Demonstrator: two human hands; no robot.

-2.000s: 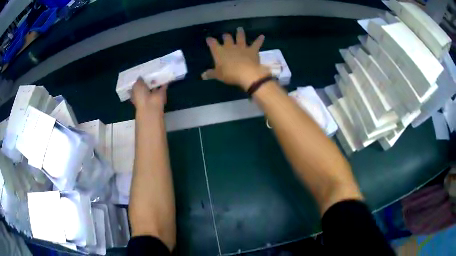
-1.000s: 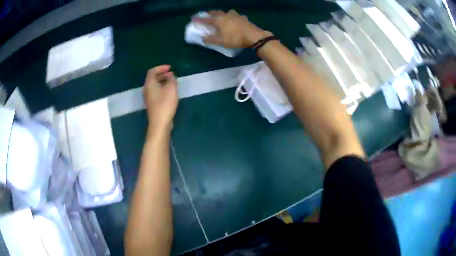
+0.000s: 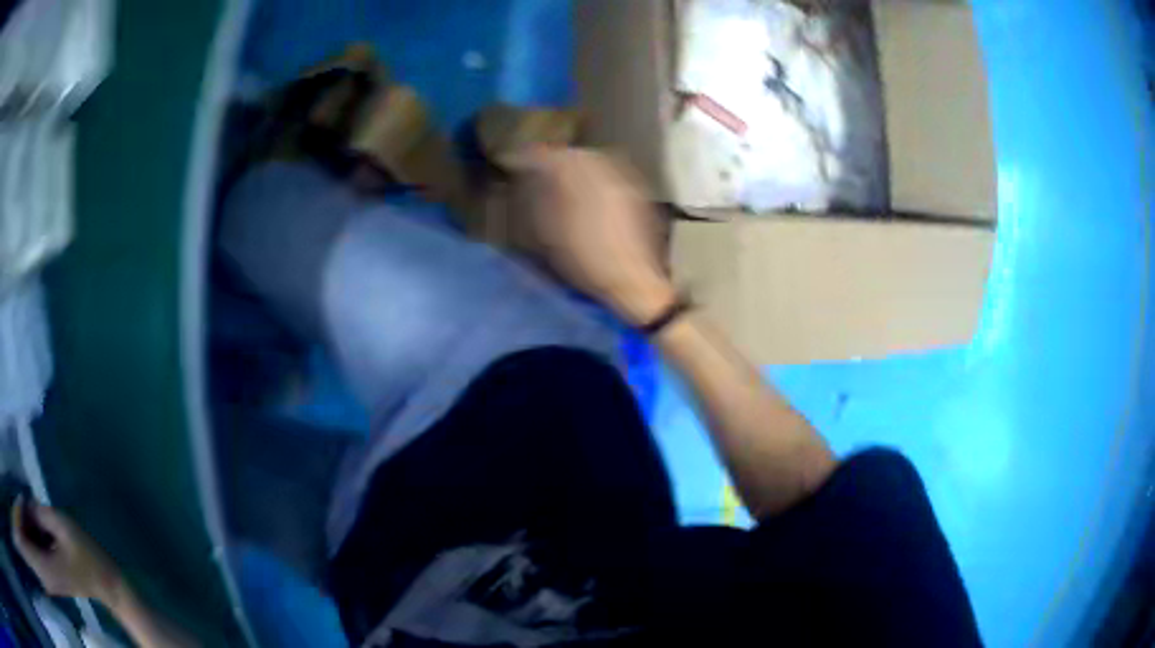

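Note:
My right hand (image 3: 583,228) is blurred, above my lap and left of a large open brown carton (image 3: 836,285) on the floor. Its fingers are unclear and I cannot tell whether it holds anything. Inside the carton lie white flat items (image 3: 773,114) with a small red mark. My left hand (image 3: 57,551) is at the lower left edge over the bench, partly cut off and blurred; whether it holds anything is unclear.
The green bench top (image 3: 127,317) runs down the left side, with blurred white packs (image 3: 38,190) at its far left. My legs (image 3: 431,304) and feet are below the bench edge. The floor (image 3: 1064,317) is bright blue.
The view has swung from the bench down to the floor at the right. The carton has come into view. My right hand has left the white pack and the bench.

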